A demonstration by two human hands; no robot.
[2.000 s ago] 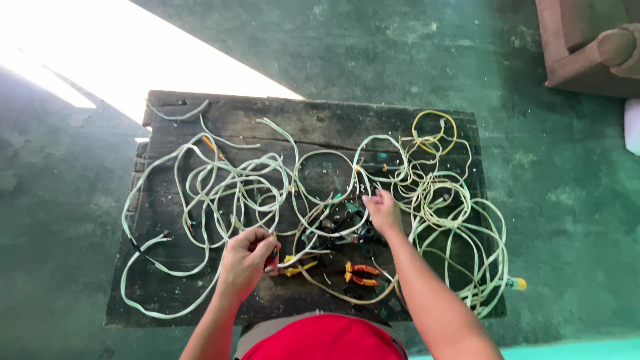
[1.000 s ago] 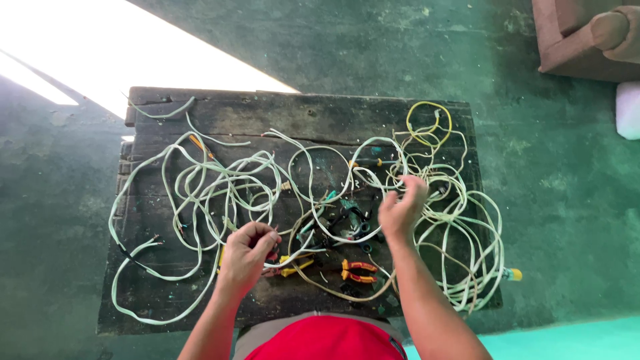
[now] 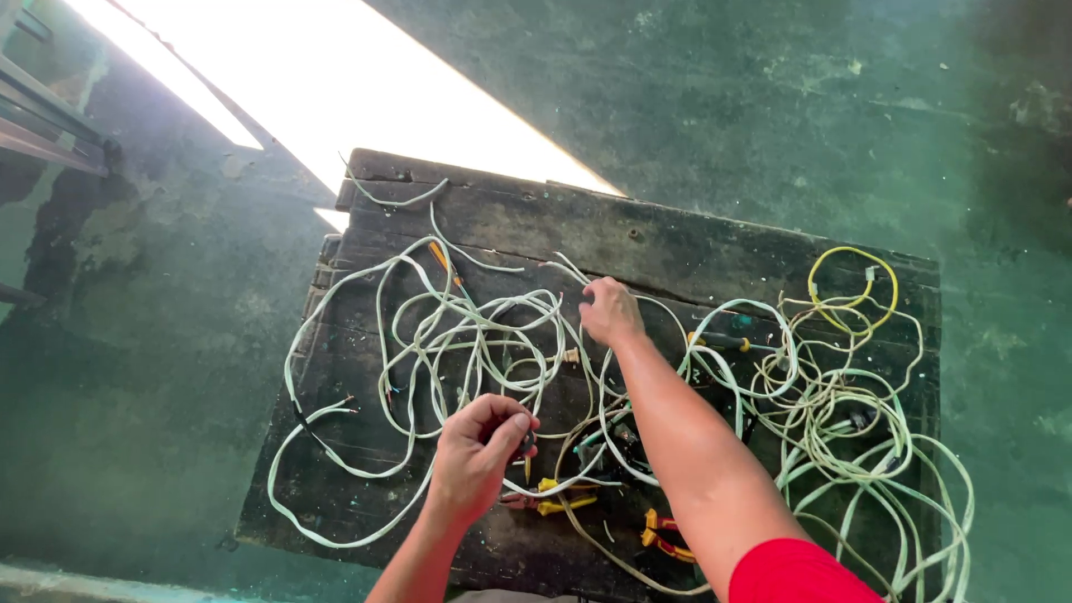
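My left hand [image 3: 486, 448] is closed around a small dark object, mostly hidden by the fingers, above the near middle of the dark wooden table [image 3: 670, 226]. My right hand [image 3: 610, 311] reaches over the table's middle, its fingers beside the ends of a white cable [image 3: 571, 266]; whether they touch it cannot be told. A tangle of white cables [image 3: 477, 322] lies on the left, another bundle of pale cables [image 3: 846, 410] on the right. Below my left hand are yellow-handled pliers [image 3: 568, 497]. Red-and-yellow pliers [image 3: 666, 536] lie partly behind my right forearm.
An orange-handled screwdriver [image 3: 448, 266] lies among the left cables, a yellow-and-black-handled screwdriver [image 3: 722, 341] right of centre. A yellow cable loop [image 3: 894, 285] lies at the far right. Short cable pieces [image 3: 394, 201] are at the far left corner. Metal furniture legs [image 3: 50, 117] stand on the floor.
My right hand has moved from the right-hand cables to the cable ends near the middle. My left hand stays closed near the table's near side. The view has swung left.
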